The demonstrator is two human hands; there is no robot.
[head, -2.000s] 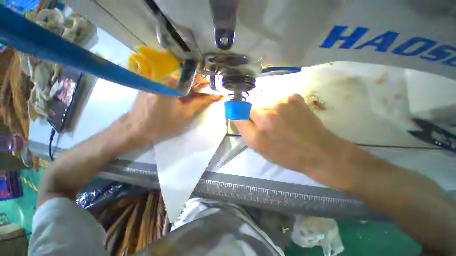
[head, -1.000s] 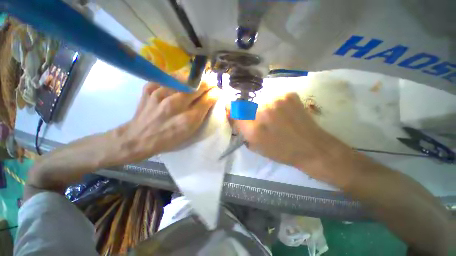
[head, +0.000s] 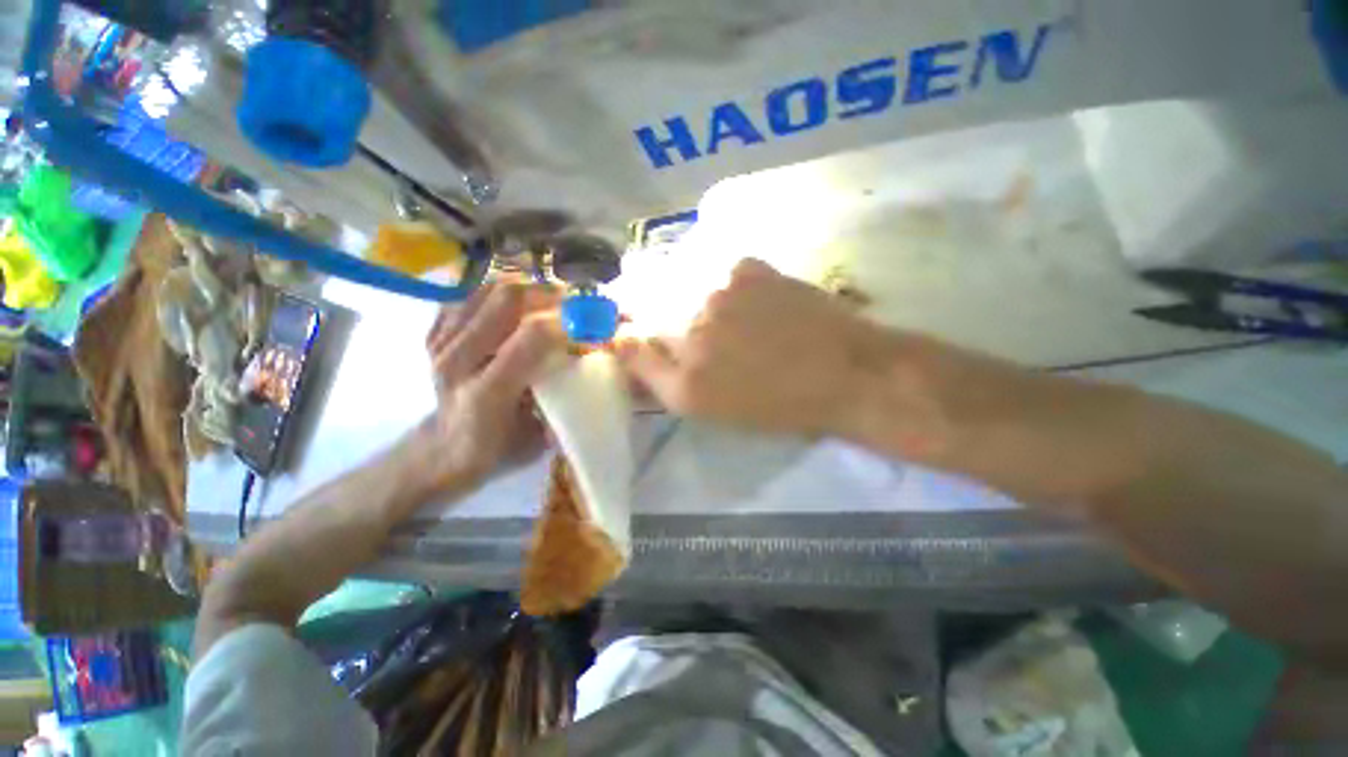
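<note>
The brown plush fabric piece (head: pixel 574 550) hangs from the needle area over the table's front edge, partly turned so its white backing (head: pixel 594 429) also shows. My left hand (head: pixel 495 362) holds its upper part left of the blue tension knob (head: pixel 589 318). My right hand (head: pixel 754 348) is right of the knob, fingers curled, its fingertips at the fabric's upper edge; whether it holds anything else is hidden. The presser foot and needle are hidden behind the knob and glare. The white sewing machine head (head: pixel 887 89) is above both hands.
A blue bar (head: pixel 222 215) crosses the upper left. Thread snips (head: pixel 1249 303) lie at the right. A smartphone (head: pixel 277 388) and cream plush parts (head: pixel 207 318) are at the left. A black bag (head: pixel 451 651) of brown pieces and a white plastic bag (head: pixel 1042 695) are below.
The view has shifted and turned. The fabric's white point no longer hangs flat; it is folded over and its brown pile face shows. The thin silver tool near my right hand is no longer visible.
</note>
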